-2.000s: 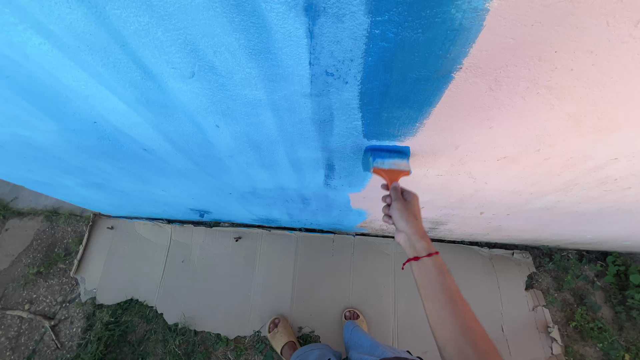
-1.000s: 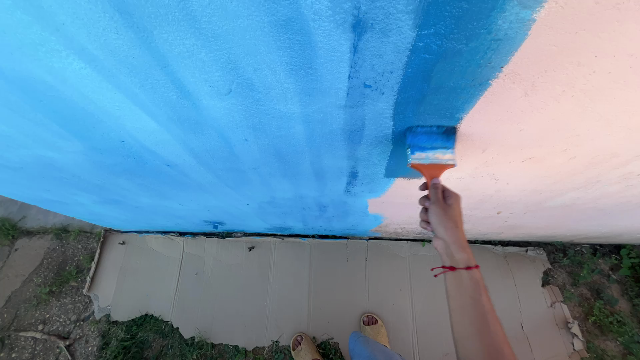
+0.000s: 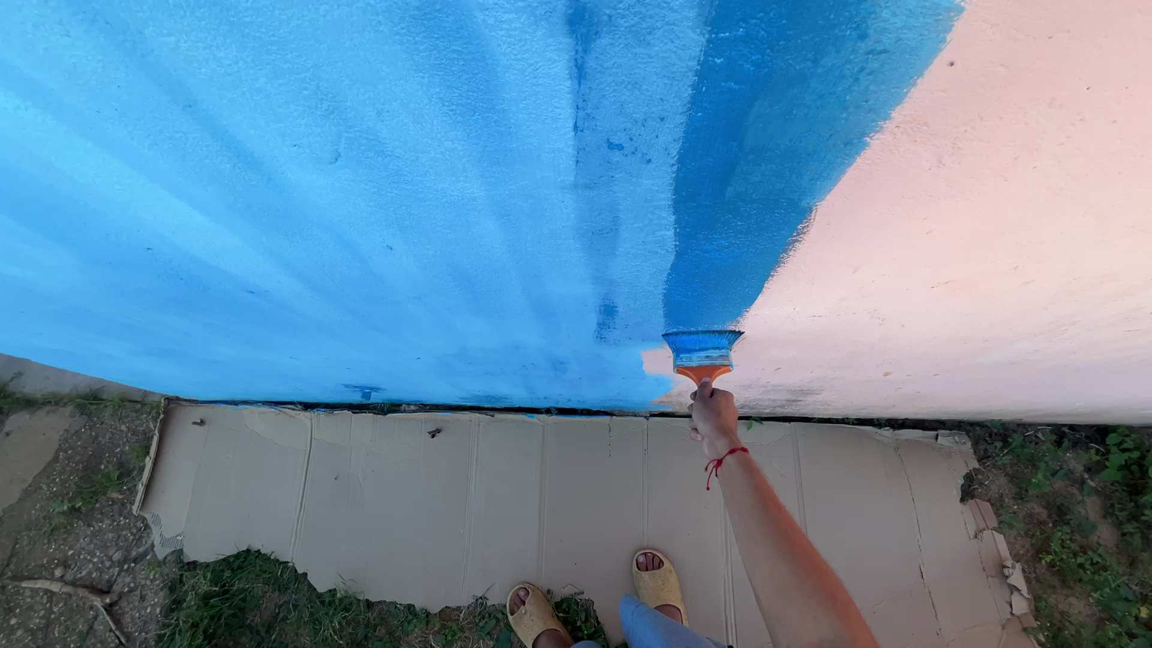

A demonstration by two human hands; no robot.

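Observation:
My right hand (image 3: 715,418), with a red string bracelet at the wrist, grips the orange handle of a wide paintbrush (image 3: 703,354). Blue paint covers the bristles, which are splayed against the wall low down, at the bottom end of a darker blue painted band (image 3: 747,171). Left of that band the wall (image 3: 405,207) is lighter blue; to its right the wall surface (image 3: 1008,243) is pale pink. A small pink patch shows just left of the brush. My left hand is out of the frame.
A torn sheet of cardboard (image 3: 396,504) lies on the ground along the wall's foot. My feet in tan slides (image 3: 659,580) are at its near edge. Grass (image 3: 243,598) and a stick (image 3: 67,589) lie at the left, green plants (image 3: 1129,486) at the right.
The brush in my right hand has moved down the wall, nearer its foot. The darker blue band reaches lower than before, over what was pink.

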